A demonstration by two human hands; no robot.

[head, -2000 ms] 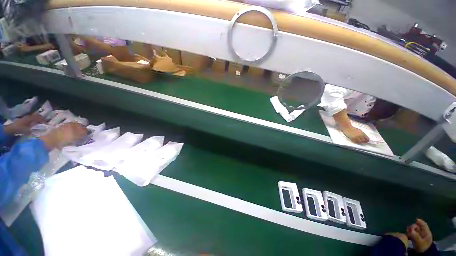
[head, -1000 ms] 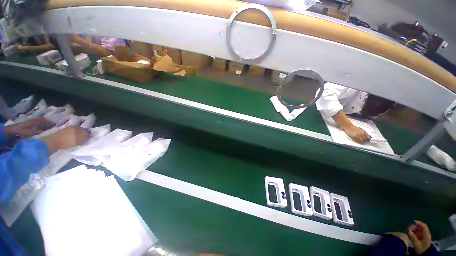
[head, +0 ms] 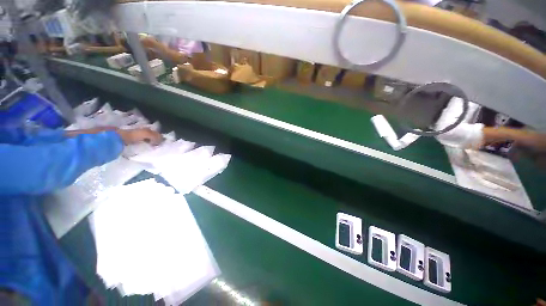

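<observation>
Neither of my hands shows clearly. A small skin-toned blur sits at the bottom edge left of centre, and another in the bottom right corner; I cannot tell whose they are. Several white devices (head: 380, 248) with dark windows lie in a slanting row on the green lane, right of centre. The first stands a little apart from the others. A bright white stack of wrapping sheets (head: 152, 242) with jagged edges lies on the worktop at left. Several wrapped units (head: 190, 166), crumpled and white with pointed corners, lie side by side beyond the stack.
A neighbour in blue sleeves (head: 66, 158) has a hand on the wrapped units at left. A pale strip (head: 287, 235) divides worktop and lane. Behind are a grey-white rail (head: 239, 24), open cartons (head: 206, 76), white rolls (head: 386, 130) and an opposite worker's arm (head: 509, 137) over a white board.
The view has turned left, showing more of the blue neighbour. Devices and wrapped units first slid left along the lane. The opposite worker's arm has swung right. The hand at lower right has nearly left the picture.
</observation>
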